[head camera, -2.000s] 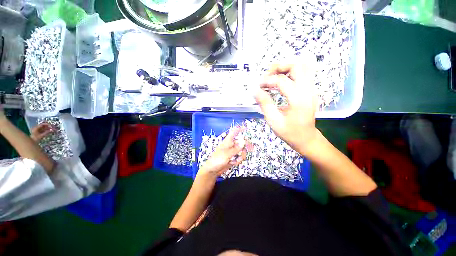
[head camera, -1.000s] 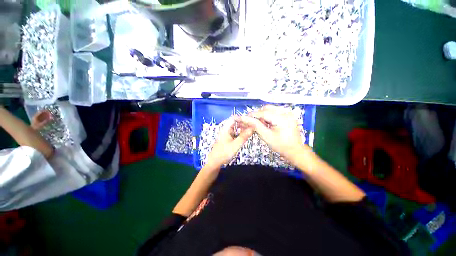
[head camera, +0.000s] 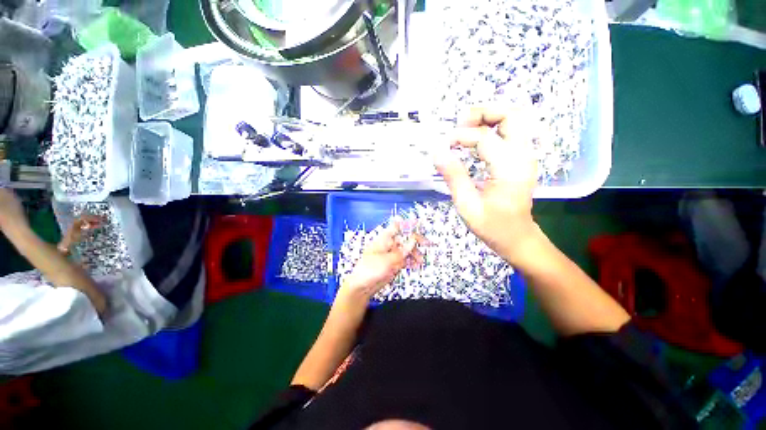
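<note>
My right hand (head camera: 497, 180) is raised at the bench edge, in front of the large clear tub (head camera: 601, 126), its fingertips bent toward the right end of the bright metal fixture (head camera: 369, 149). Glare hides whether a part is in its fingertips. My left hand (head camera: 385, 259) is palm up with curled fingers over the blue parts bin (head camera: 336, 210), which is full of small white-and-silver workpieces (head camera: 470, 273). Small slivers seem to lie at its fingers, but they blend with the bin's contents, so I cannot tell if it holds any.
A silver bowl feeder (head camera: 315, 71) stands behind the fixture. Dark knobs (head camera: 267, 138) are at its left. Clear boxes (head camera: 160, 164) and a long parts tub (head camera: 122, 126) are further left. A neighbouring person's arm (head camera: 50, 260) is at far left. Red stools (head camera: 239, 256) are below.
One second ago both hands met over the blue bin. Now my right hand has moved up to the fixture's right end and my left hand is apart, lower and palm up. The view has shifted.
</note>
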